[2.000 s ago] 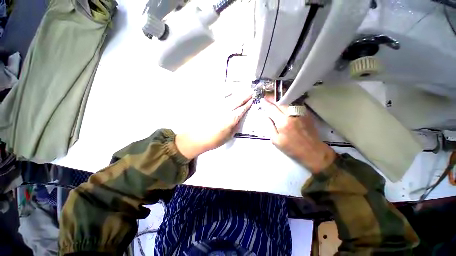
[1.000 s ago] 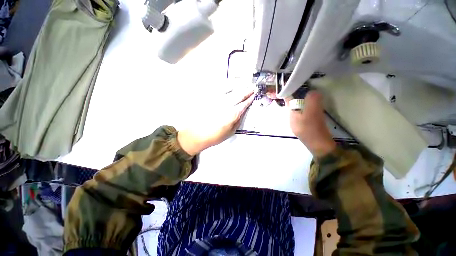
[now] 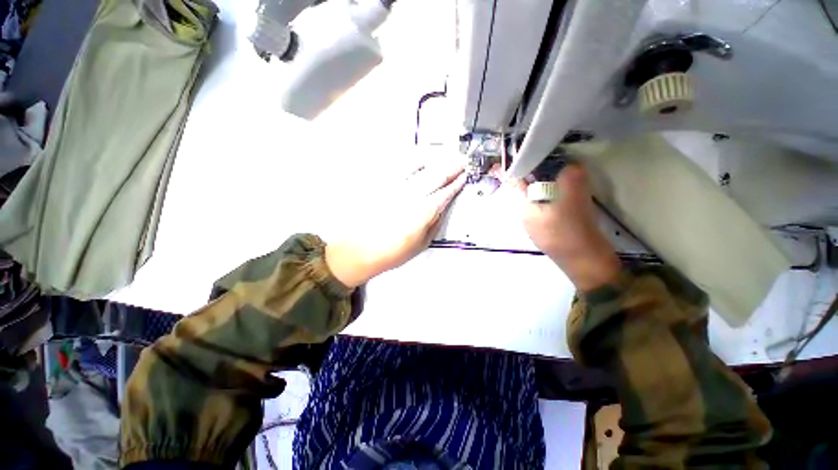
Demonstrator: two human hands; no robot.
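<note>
A pale sage-green garment piece (image 3: 698, 239) lies right of the needle area and slants down to the right across the machine bed. My left hand (image 3: 395, 220) lies flat, fingertips at the presser foot (image 3: 475, 165); glare washes out its back and whatever is under it. My right hand (image 3: 571, 229) is beside the small cream knob (image 3: 542, 191), with its fingers bent toward the foot and partly hidden by the knob and machine head. I cannot tell whether either hand grips cloth.
The white machine head (image 3: 588, 73) stands above the hands, with a cream ribbed dial (image 3: 666, 92) at right. A sewing lamp (image 3: 331, 69) is left of the needle. A sage-green stack (image 3: 110, 156) lies at left. Heaped cloth (image 3: 83, 413) is below the table's left edge.
My right hand has moved right, from near the foot to beside the small knob. My left hand has stayed nearly still. The view has shifted slightly.
</note>
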